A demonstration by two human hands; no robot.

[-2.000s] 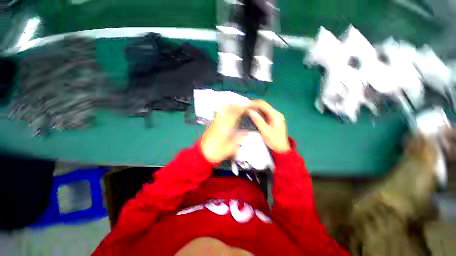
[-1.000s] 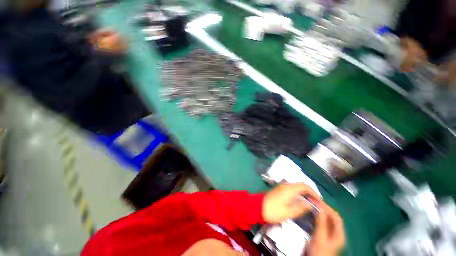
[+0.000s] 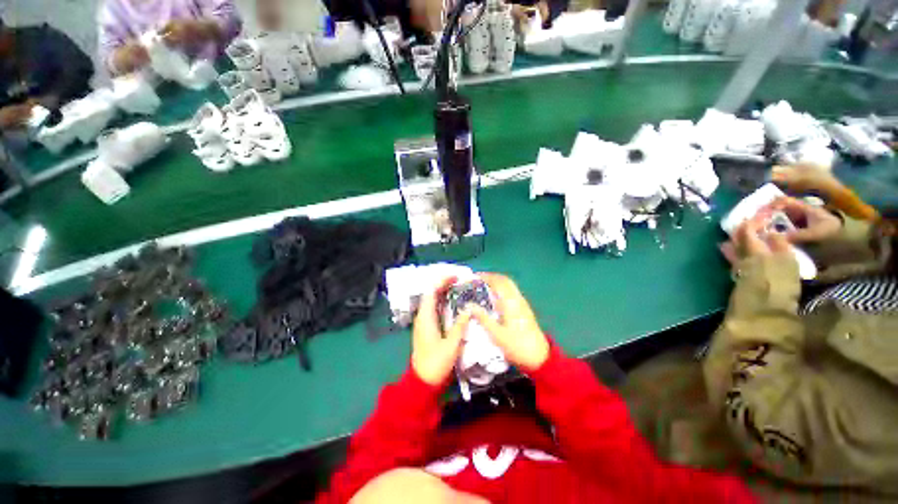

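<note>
A white camera housing (image 3: 480, 352) is held between both hands just past the bench's near edge, with a dark square module (image 3: 469, 296) at its upper part. My left hand (image 3: 434, 338) grips its left side and my right hand (image 3: 516, 320) its right side, thumbs close together on the module. Thin wires hang from the lower end. Another white block (image 3: 404, 289) lies on the bench behind my left hand. The black electric screwdriver (image 3: 454, 162) stands upright at the silver screw feeder (image 3: 421, 196), beyond the hands.
A heap of black plates (image 3: 330, 271) lies left of the hands, and a heap of grey-brown pieces (image 3: 138, 330) farther left. Part-assembled cameras (image 3: 635, 177) lie at the right. A person in an olive top (image 3: 788, 364) sits close on the right. People sit beyond the green conveyor (image 3: 340, 138).
The view swung left, then back to the front, and is now sharper. Both hands still hold the housing, with the thumbs now together on the dark module.
</note>
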